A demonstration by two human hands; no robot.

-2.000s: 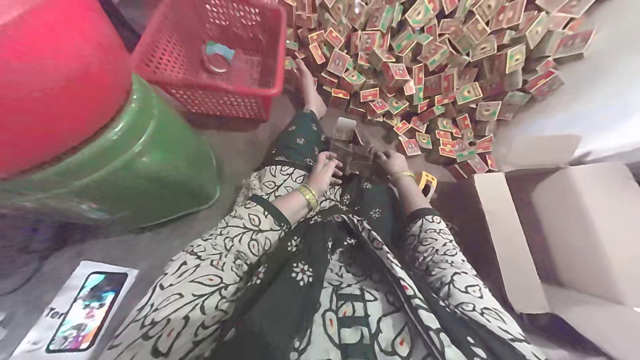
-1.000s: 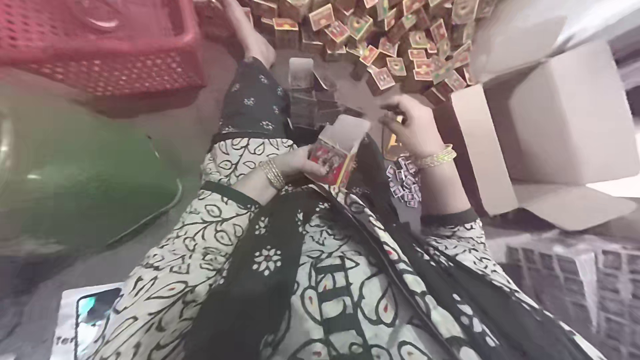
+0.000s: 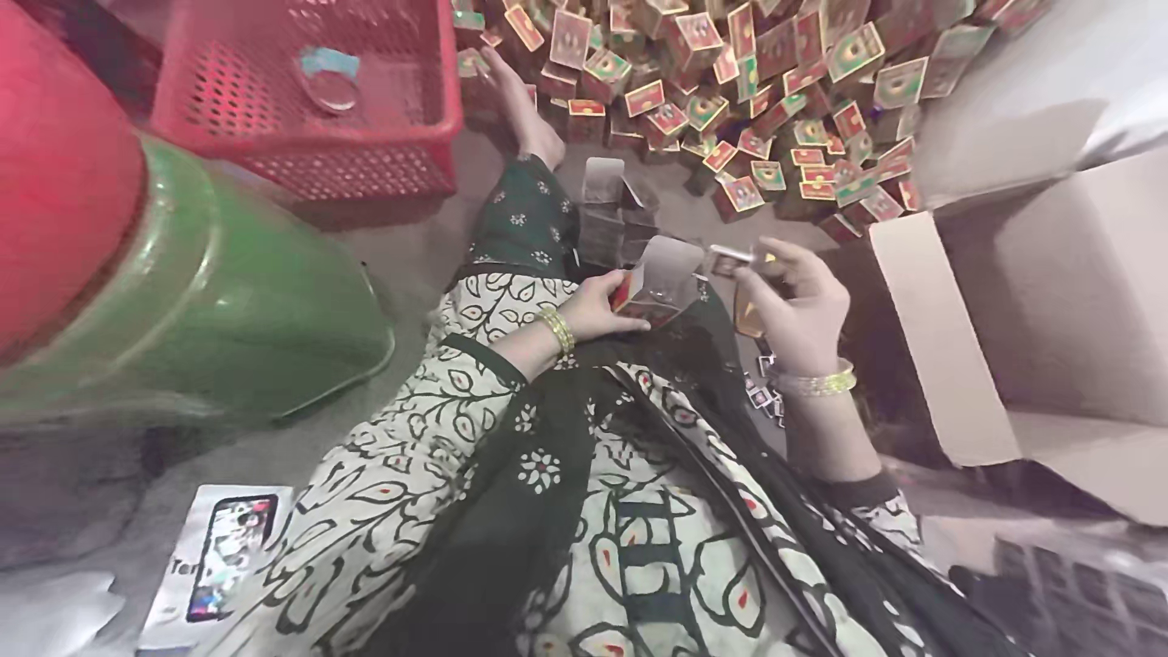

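In my left hand (image 3: pixel 598 308) is a small red box (image 3: pixel 659 283) with its pale flap raised, held over my lap. My right hand (image 3: pixel 798 297) is just right of it, gripping a small flat piece (image 3: pixel 730 262) with a white edge between thumb and fingers. Dark open boxes (image 3: pixel 616 214) stand on the floor beyond the red box, one with a pale flap up. Below my right hand lie several small printed pieces (image 3: pixel 762 397), partly hidden by the wrist, near an orange-yellow object (image 3: pixel 748 310).
Many small red and green printed boxes (image 3: pixel 703 109) are heaped ahead. A red plastic basket (image 3: pixel 365 146) and a green container (image 3: pixel 265 301) are at the left. An open cardboard box (image 3: pixel 944 338) stands at the right. A flat phone package (image 3: pixel 173 584) lies lower left.
Two seconds ago no red box showed in my left hand; one second ago it was there. My right hand now holds a small flat piece close to the box. The view has shifted.
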